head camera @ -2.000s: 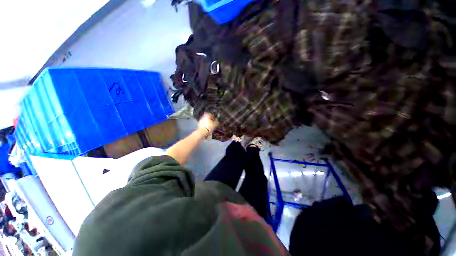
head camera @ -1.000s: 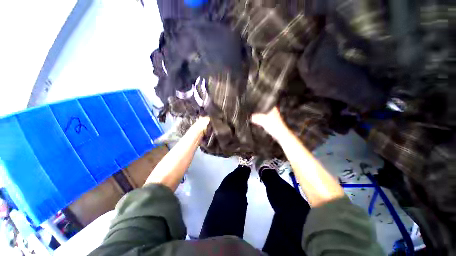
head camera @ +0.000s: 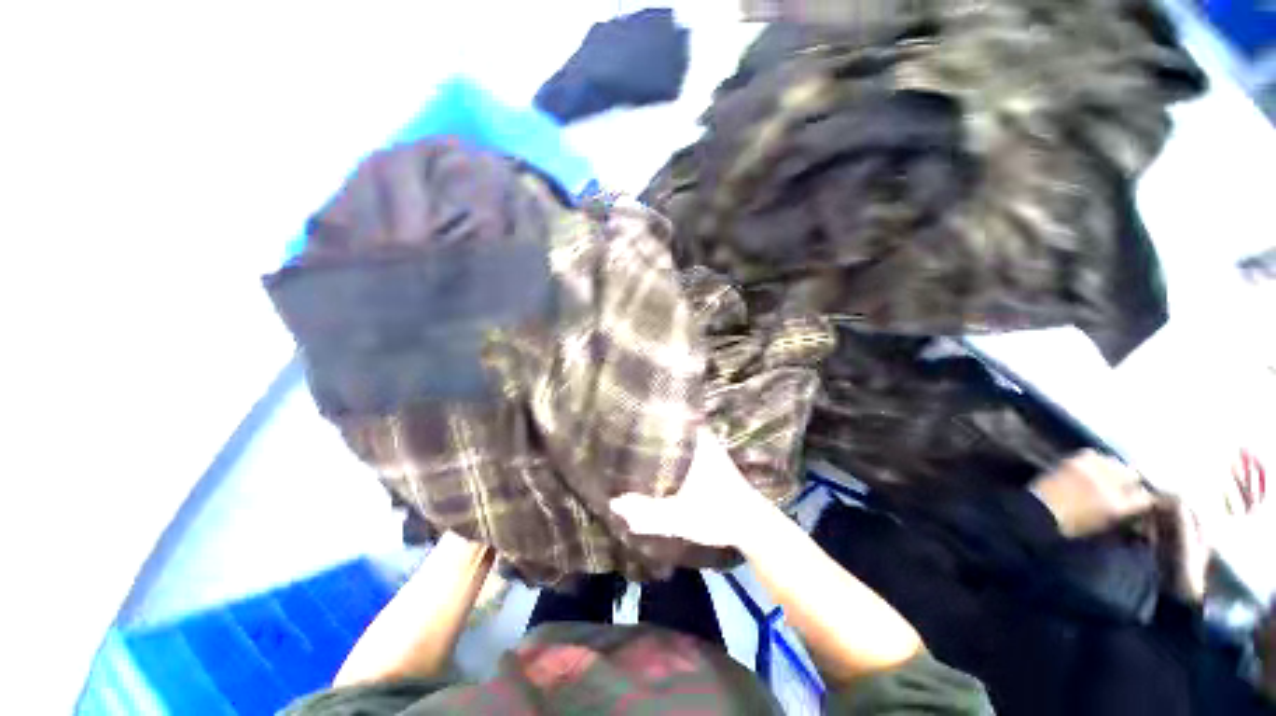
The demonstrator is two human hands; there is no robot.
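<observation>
A bundle of brown plaid garments (head camera: 616, 364) with plain dark lining is held up in front of me, slightly blurred. My right hand (head camera: 686, 506) grips its lower right side, thumb on the plaid. My left hand (head camera: 469, 548) is at its lower left edge, fingers mostly hidden under the cloth. More plaid cloth runs from the bundle's right side towards a large dark plaid heap (head camera: 896, 182) at upper right.
A blue crate (head camera: 483, 119) shows behind the bundle. Another ribbed blue crate (head camera: 266, 636) is at lower left. A dark cloth piece (head camera: 616, 63) lies at the top. A seated person's hand (head camera: 1092, 492) and dark sleeves are at right. A blue metal frame (head camera: 787, 657) stands below.
The bundle has been lifted from the heap and moved left, towards the upper crate. Both hands stay on it. The view has turned, bringing the seated person's hands into sight.
</observation>
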